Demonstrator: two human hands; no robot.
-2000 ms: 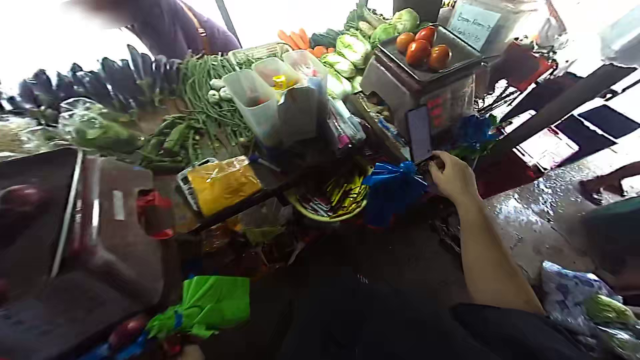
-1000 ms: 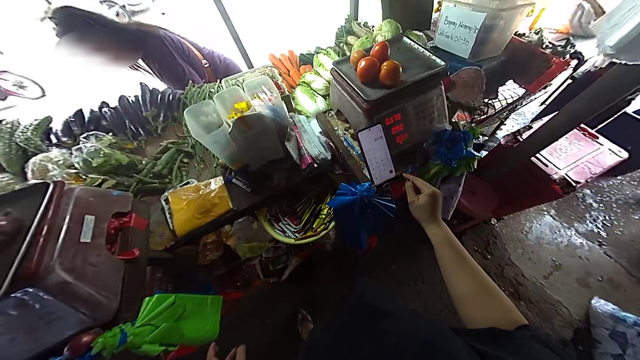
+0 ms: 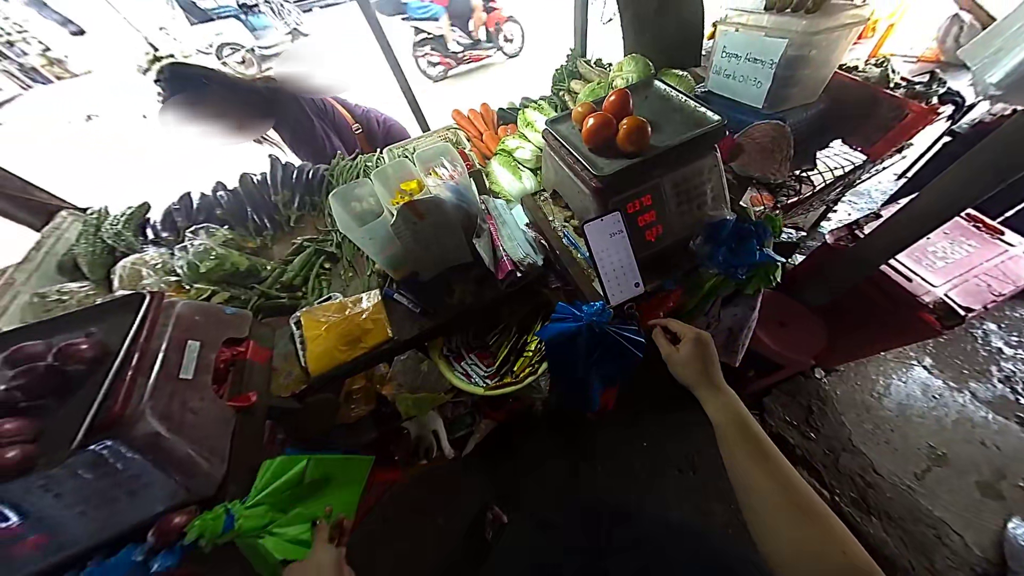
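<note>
My right hand (image 3: 690, 352), fingers drawn together and no object visible in it, is just below and right of a smartphone (image 3: 613, 258) showing a calculator. The phone leans upright against a digital scale (image 3: 680, 196) whose pan carries several tomatoes (image 3: 616, 128). Left of my right hand hangs a bundle of blue plastic bags (image 3: 588, 352). At the bottom edge, my left hand (image 3: 322, 552) is partly cut off by the frame, its fingers at the lower edge of green plastic bags (image 3: 300, 496); whether it grips them is unclear.
Clear plastic bins (image 3: 404, 216), carrots (image 3: 482, 128), cabbages (image 3: 512, 172), eggplants (image 3: 240, 200) and long beans lie across the stall. A basket of sachets (image 3: 490, 360) sits below the bins. Onions (image 3: 48, 368) fill a tray at left. A person (image 3: 320, 120) bends beyond the vegetables.
My right hand has come away from the phone's lower edge to just below it. My left hand has risen to the green bags. The person behind the vegetables shows more fully.
</note>
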